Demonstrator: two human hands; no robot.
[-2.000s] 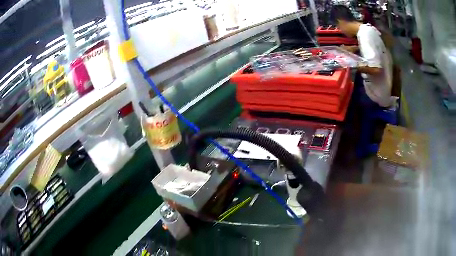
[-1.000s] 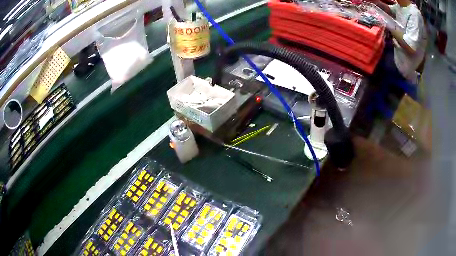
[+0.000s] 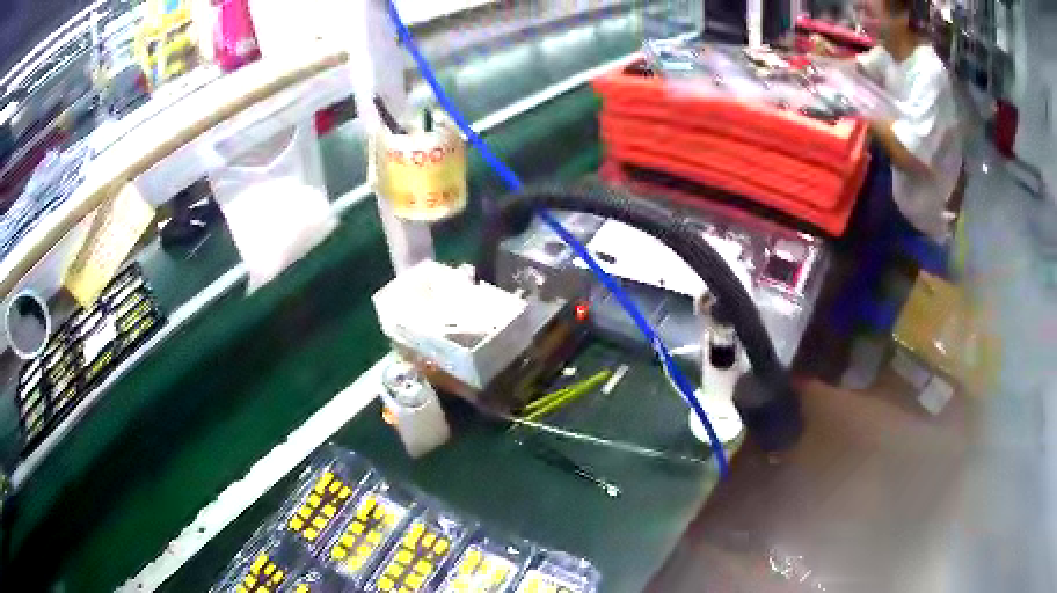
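Observation:
Neither of my hands is in the picture. A clear tray (image 3: 435, 521) lies on the dark green bench at the bottom, cut off by the lower edge. Its pockets hold flat parts with yellow pads (image 3: 366, 528). Dark tweezers (image 3: 576, 466) lie on the green mat behind the tray. A whitish dispenser bottle (image 3: 414, 411) stands upright at the tray's far left.
An open white box (image 3: 452, 328), yellow sticks (image 3: 566, 396) and a black hose (image 3: 695, 249) stand or lie beyond. A blue tube (image 3: 587, 257) crosses the view. Red crates (image 3: 736, 148) are stacked behind, beside a seated person (image 3: 924, 127). A brown carton (image 3: 811, 510) is right.
The view first swung down onto the tray, then tilted up slightly, so less of the tray shows now than a second ago. A thin pale tip over the tray is no longer visible.

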